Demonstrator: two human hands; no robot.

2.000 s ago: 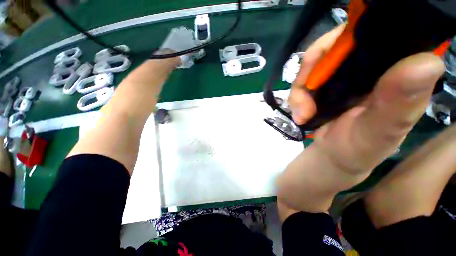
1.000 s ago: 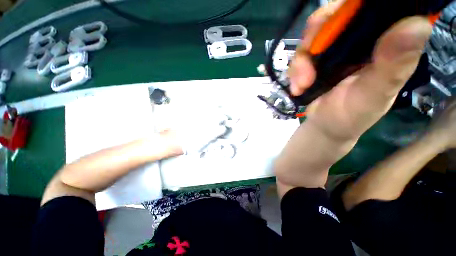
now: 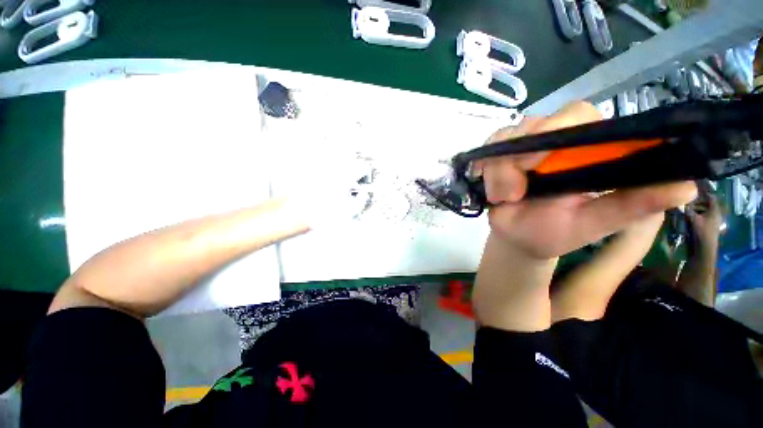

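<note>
My right hand [image 3: 560, 188] is closed around the black and orange screwdriver [image 3: 611, 157], which lies nearly level. Its silver nose [image 3: 456, 184] with a thin curved black tube points left over the white mat [image 3: 368, 251]. My left hand [image 3: 322, 201], in a white glove, is washed out against the mat, so its fingers cannot be made out. Faint grey marks and outlines of a white housing [image 3: 364, 191] show beside the glove, left of the nose. Whether the hand grips it cannot be told.
White oval-loop housings [image 3: 395, 27] lie on the green belt [image 3: 209, 33] beyond the mat, in groups left, middle and right. A dark round lump [image 3: 279, 99] sits at the mat's top edge. A neighbour's arm and hand [image 3: 707, 226] are at the right, near metal parts.
The gloved hand came back from the far housings to the mat, with pale loop shapes beside it. The screwdriver has swung to nearly level, its nose closer to them. The view has shifted right.
</note>
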